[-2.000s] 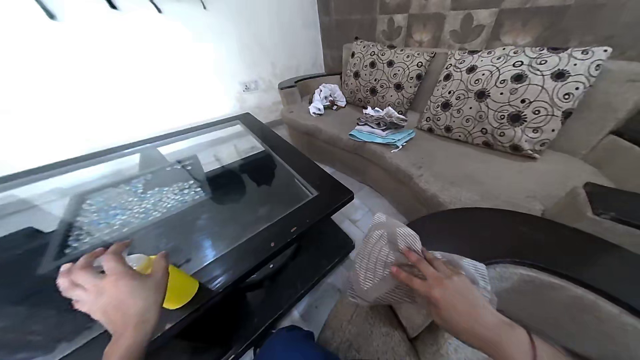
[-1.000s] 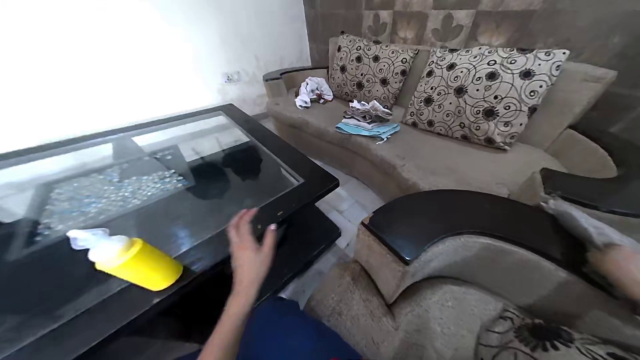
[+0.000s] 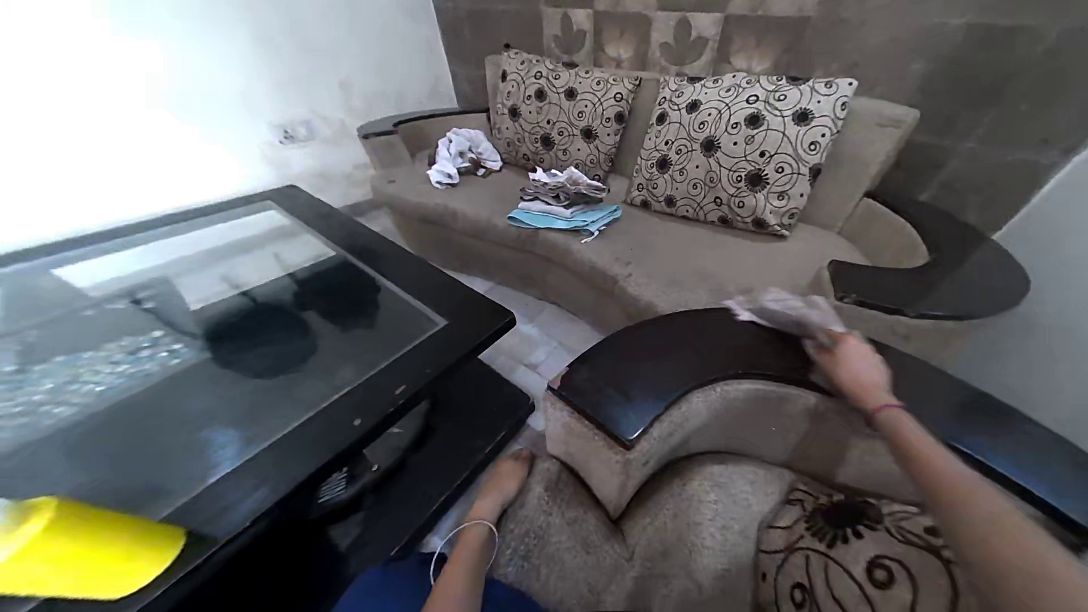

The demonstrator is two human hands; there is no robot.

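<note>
My right hand (image 3: 852, 367) holds a crumpled light cloth (image 3: 786, 311) on the dark, glossy armrest top (image 3: 671, 357) of the near sofa. Low in the middle, my left hand (image 3: 510, 474) is beside the front edge of the near sofa's seat (image 3: 569, 527); its fingers are hard to make out. A yellow bottle (image 3: 93, 548) lies on its side on the black-framed glass coffee table (image 3: 450, 289), at the lower left, with its top cut off by the view's edge.
Behind, a beige sofa (image 3: 722, 272) carries patterned cushions (image 3: 739, 153), a folded cloth stack (image 3: 565, 204) and a crumpled white cloth (image 3: 463, 155). The table's lower shelf (image 3: 459, 433) juts toward the near sofa. A patterned cushion (image 3: 850, 561) lies at the lower right.
My left hand has let go of the yellow bottle and moved from the table down to the near sofa's seat edge. My right hand has brought the cloth onto the armrest.
</note>
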